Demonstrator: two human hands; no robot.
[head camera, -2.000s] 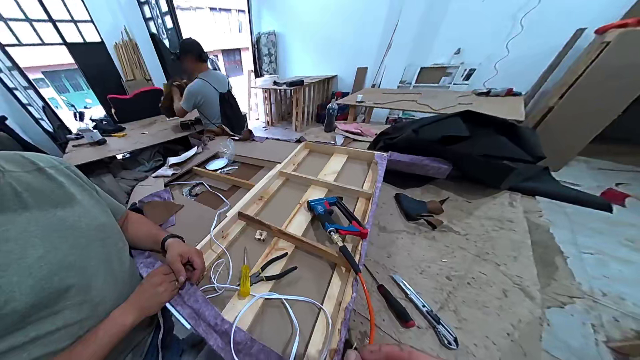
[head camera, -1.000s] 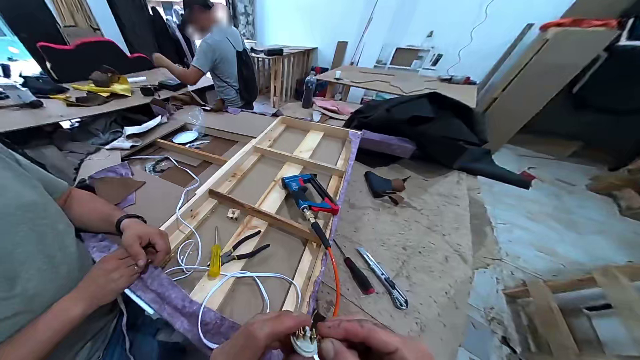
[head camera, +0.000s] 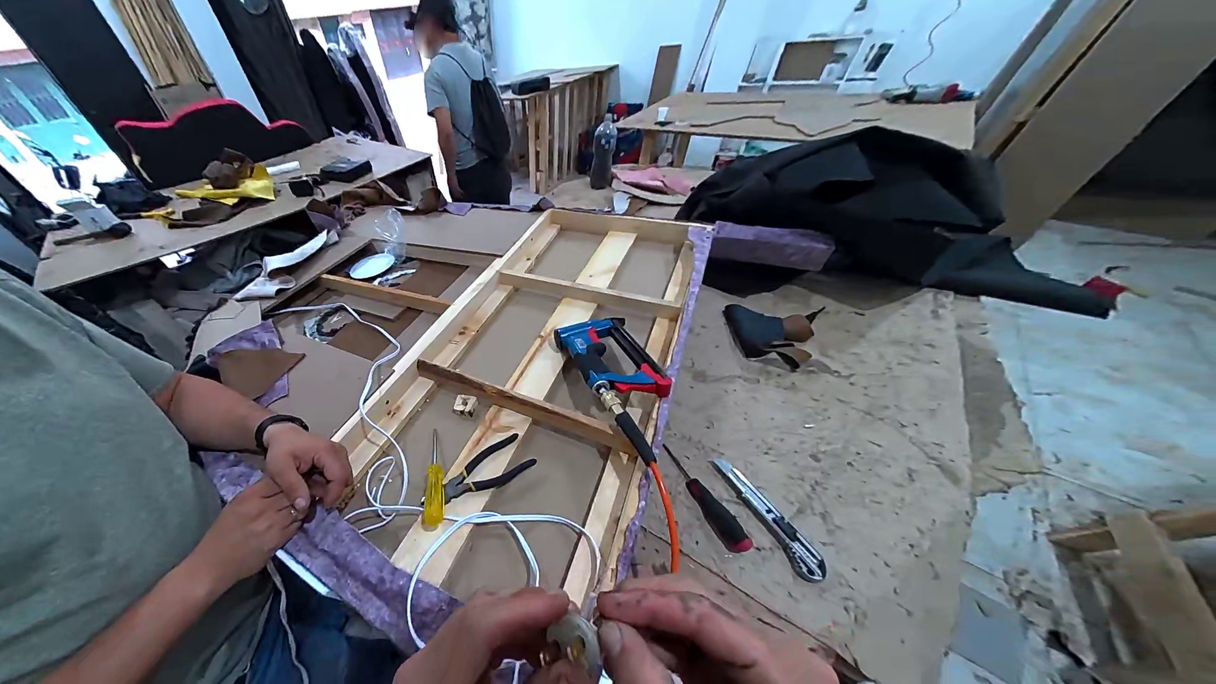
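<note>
At the bottom centre my left hand grips a small round whitish electrical fitting with brass-coloured contacts. My right hand pinches its right side, fingertips against it. White cable loops just behind my hands over a wooden frame edged with purple fabric. On the frame lie a blue and red pneumatic stapler with an orange hose, black-handled pliers, a yellow-handled screwdriver and a small wooden block. Right of it are a black and red screwdriver and a snap-off utility knife.
A co-worker's hands hold the purple fabric at the left. Another person stands behind a cluttered table. Black fabric is heaped at the back right, with a dark shoe-like object nearer. Wooden slats stand lower right.
Both my hands have come into fuller view around the fitting; two seconds ago only part of one hand showed. The far person, bent over the table before, now stands upright.
</note>
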